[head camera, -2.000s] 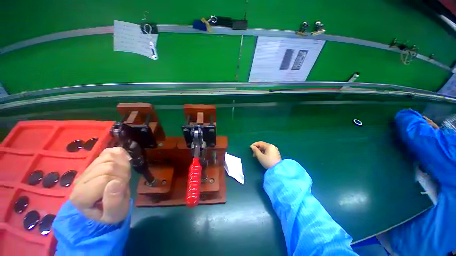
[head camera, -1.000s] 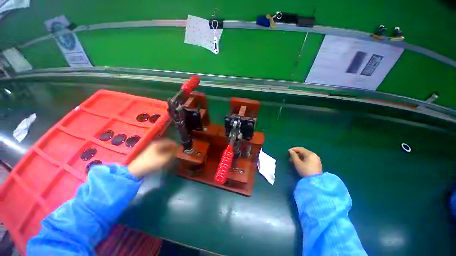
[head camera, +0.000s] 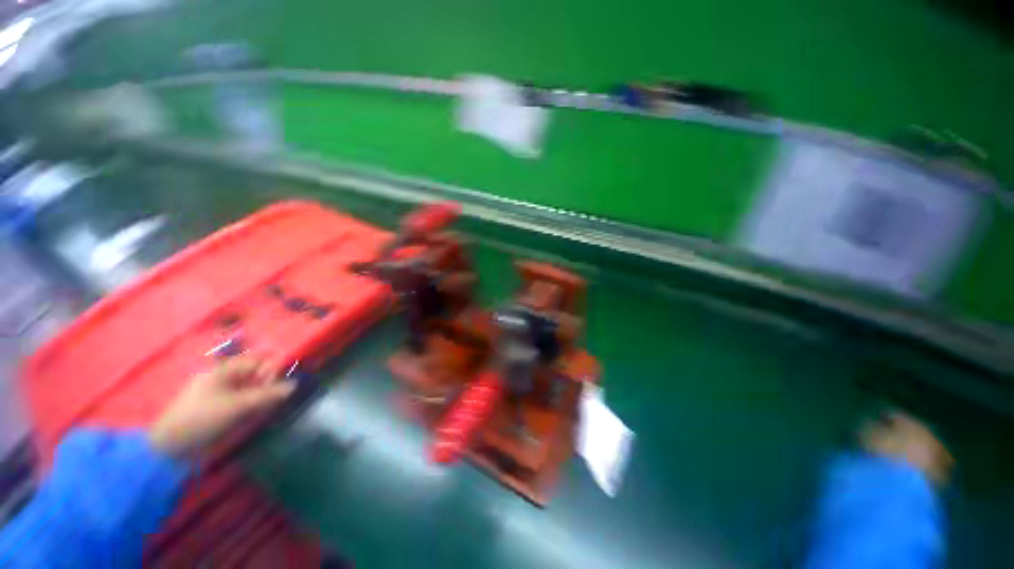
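Observation:
The view is blurred. My left hand (head camera: 222, 406) is over the front right edge of the red-orange compartment tray (head camera: 145, 289), with what looks like a dark round part (head camera: 300, 381) at its fingertips. Several dark discs lie in the tray. The brown press fixture (head camera: 517, 450) stands to the right of the tray. Its left toggle clamp (head camera: 428, 228) has the red handle up; its right toggle clamp (head camera: 467, 417) has the red handle down toward me. My right hand (head camera: 906, 442) is far right over the bench; its fingers are too blurred to read.
A white paper scrap (head camera: 604, 439) lies beside the fixture's right edge. The green partition (head camera: 389, 133) with a rail and hanging sheets runs behind the bench. A dark red striped surface (head camera: 228, 528) shows below the tray at the front.
The left clamp handle went from down to up. My left hand moved from the clamp past the fixture to the tray. My right hand moved right, away from the fixture. The view turned.

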